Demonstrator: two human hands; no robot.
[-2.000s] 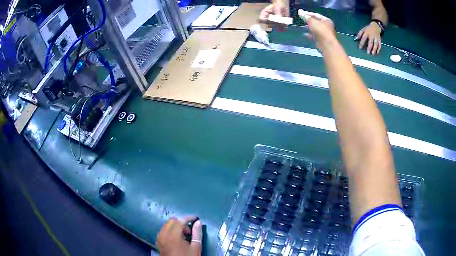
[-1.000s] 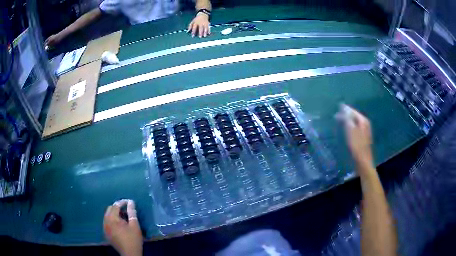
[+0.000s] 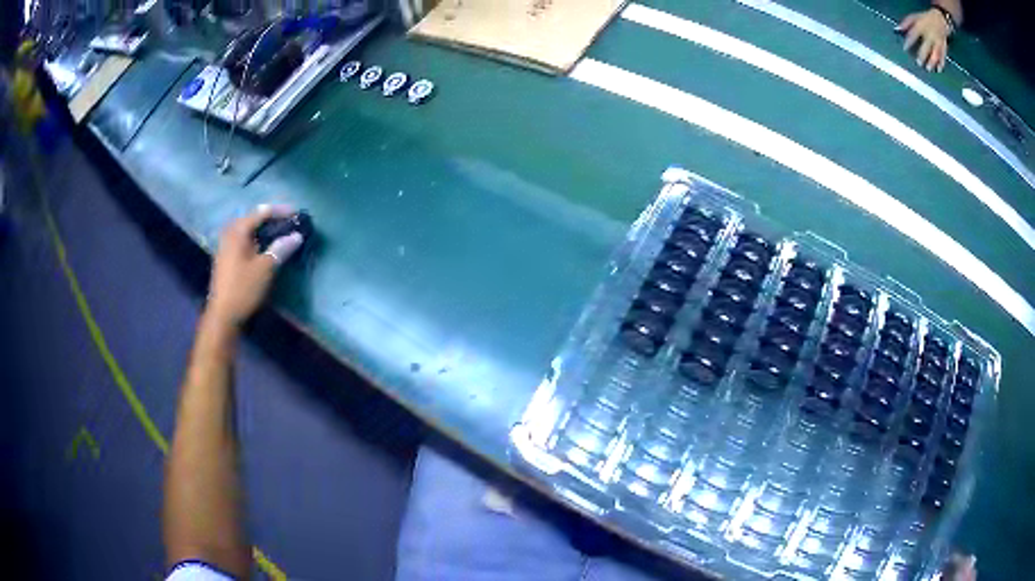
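My left hand (image 3: 252, 263), with pale covers on its fingertips, has its fingers around a black round lump (image 3: 286, 230) near the bench's left edge. Its fingers partly hide the lump. A large clear blister tray (image 3: 670, 448) lies at the right. Black round units (image 3: 783, 323) stand on edge in the far part of its columns; the nearer pockets show no black units. Only a small blurred part of my right hand (image 3: 960, 569) shows at the bottom right, beside the tray; its grip is hidden.
Several coin-sized units with white faces (image 3: 394, 85) lie in a row at the back. Behind are a metal fixture (image 3: 267, 97), a cardboard sheet (image 3: 511, 25) and long white strips (image 3: 704, 108). Another person's hand (image 3: 928, 40) rests at the far right near a small white piece (image 3: 973, 98).
The view has turned left. My left hand has moved away from the tray to the black lump. My right hand has dropped to the bottom right edge. One more white-faced unit shows in the row.
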